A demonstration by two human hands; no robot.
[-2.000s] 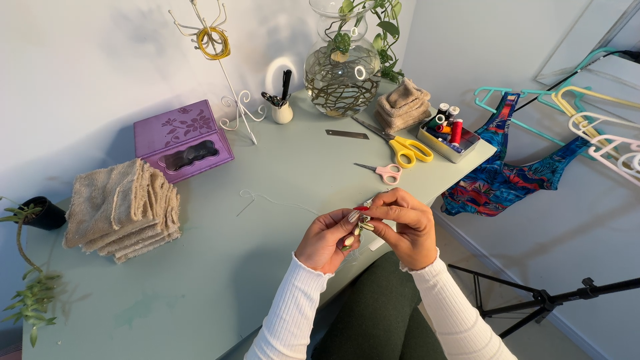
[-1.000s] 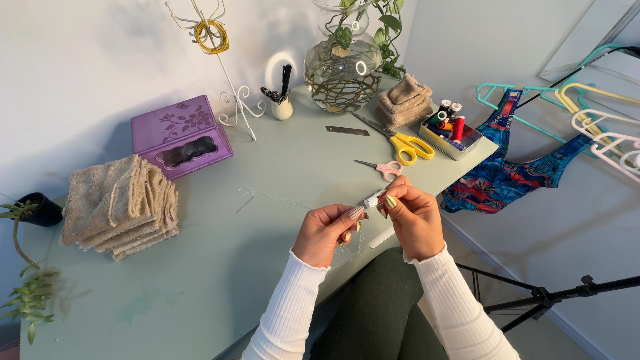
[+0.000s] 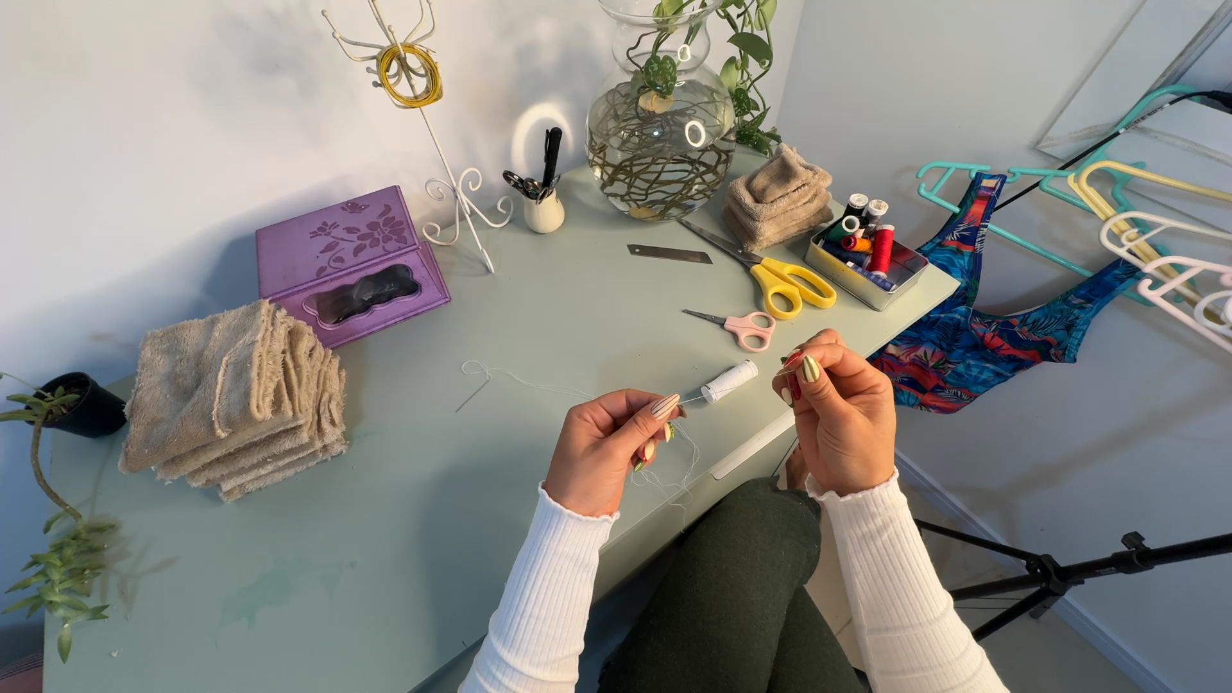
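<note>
My left hand (image 3: 616, 443) pinches a thin white thread (image 3: 687, 398) between thumb and fingertips. A spool of white thread (image 3: 729, 381) lies on the table just beyond the fingers, between both hands. My right hand (image 3: 842, 414) is raised to its right, thumb and forefinger pinched on something thin, apparently thread; something small and red shows at those fingertips. Loose thread hangs in loops below my left hand. More thread runs left across the table to a sewing needle (image 3: 473, 396). Small pink-handled scissors (image 3: 749, 330) and larger yellow-handled scissors (image 3: 784, 287) lie beyond the spool.
An open tin (image 3: 899, 292) of thread spools stands at the right edge, near folded cloths (image 3: 778, 197) and a blade (image 3: 670, 253). A glass vase (image 3: 660, 144), purple box (image 3: 346, 260) and cloth stack (image 3: 231, 395) stand farther back and left. Patterned swimwear (image 3: 1001, 327) hangs at right.
The white spool, held in my hands a second ago, now lies on the table. My hands have moved apart, the right one out to the right.
</note>
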